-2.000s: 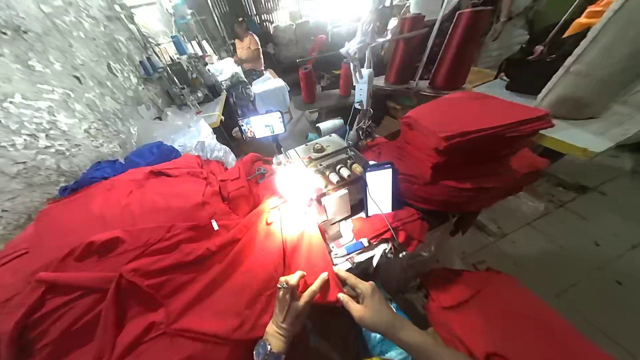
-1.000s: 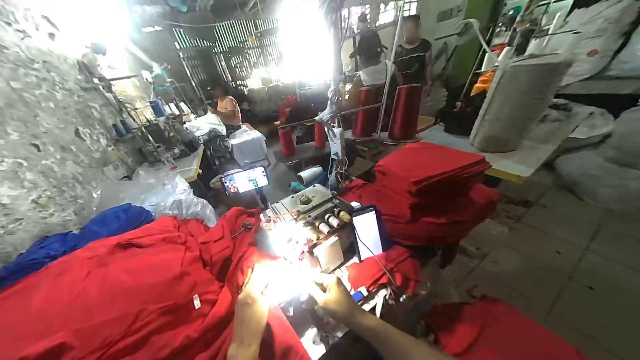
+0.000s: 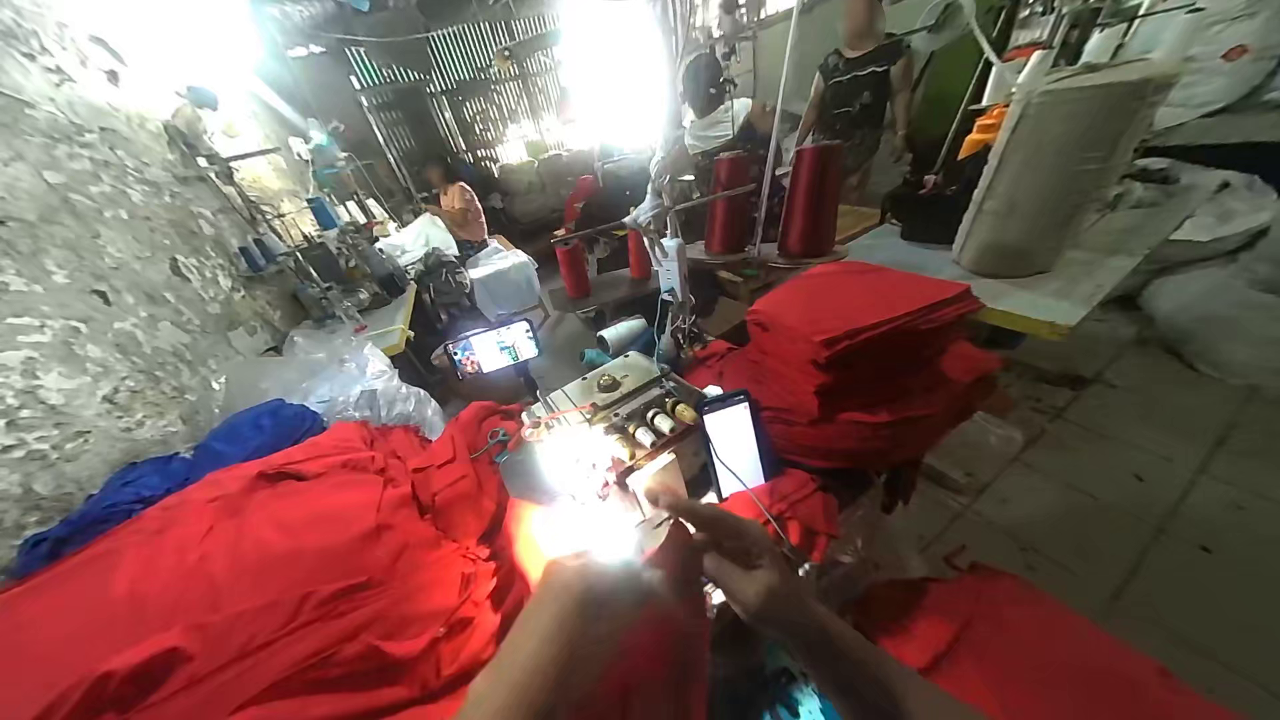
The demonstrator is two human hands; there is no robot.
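Note:
An overlock sewing machine (image 3: 625, 400) stands in front of me, its needle area washed out by a bright lamp. My left hand (image 3: 600, 590) is blurred at the near side of the machine, over red fabric (image 3: 650, 650); its fingers are lost in blur and glare. Just right of it, my right hand (image 3: 740, 555) is beside the machine's front, index finger stretched toward the needle area and the other fingers bent. Whether it pinches the dark red cloth edge beside it cannot be told. A large heap of red fabric (image 3: 320, 560) spreads out on the left.
A tall stack of red cloth pieces (image 3: 860, 320) stands right of the machine. One phone (image 3: 735, 445) leans at the machine's right, another phone (image 3: 495, 348) is mounted behind. Small scissors (image 3: 490, 443) lie on the heap. Red thread cones (image 3: 810, 200) stand behind; several people are farther back.
The view has tilted up since the first frame. Both hands have moved from the fabric's near edge up to the machine, and the right hand's index finger now stretches out.

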